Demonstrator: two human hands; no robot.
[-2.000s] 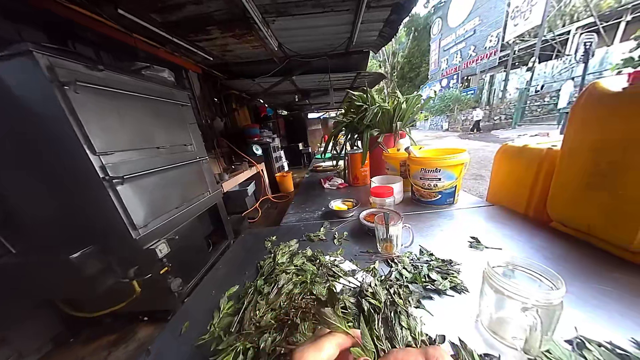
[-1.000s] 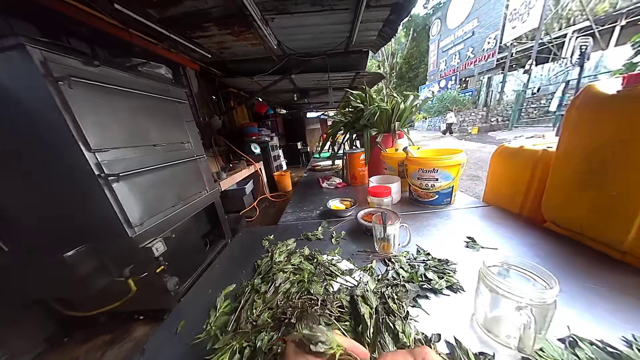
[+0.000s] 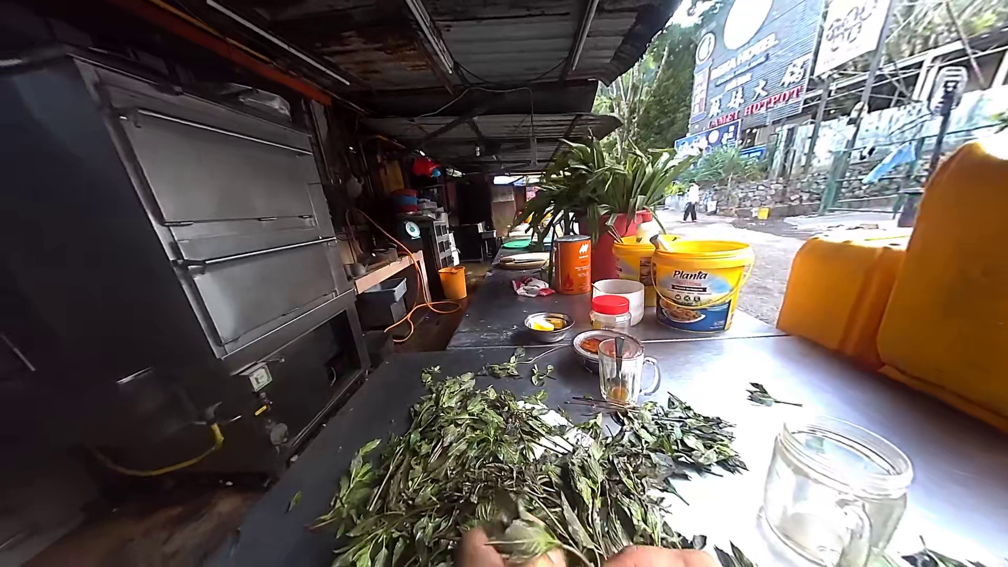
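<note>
A wide heap of leafy green herb sprigs (image 3: 480,449) covers the near part of the metal table. At the bottom edge, my left hand (image 3: 504,549) shows only its fingers, with a leafy sprig (image 3: 526,537) over them, apparently pinched. Just right of it, the top of my right hand (image 3: 660,556) lies at the heap's near edge; its fingertips are mostly cut off. Beyond the heap stands a glass mug (image 3: 622,372) with a spoon and some orange-yellow matter in it. A large clear glass jar (image 3: 835,488) is at the right.
Farther back are a red-lidded jar (image 3: 610,313), a small metal bowl (image 3: 549,326) with yellow pieces, a yellow Planta bucket (image 3: 701,285), an orange can (image 3: 572,264) and a potted plant (image 3: 614,181). Yellow jerrycans (image 3: 949,276) line the right edge. A steel oven (image 3: 228,205) stands at left. A person (image 3: 691,203) is outside.
My left hand has shifted slightly left from two seconds ago, and a pale-backed leaf now lies across its fingers. The right hand sits lower in view. The distant person has moved left.
</note>
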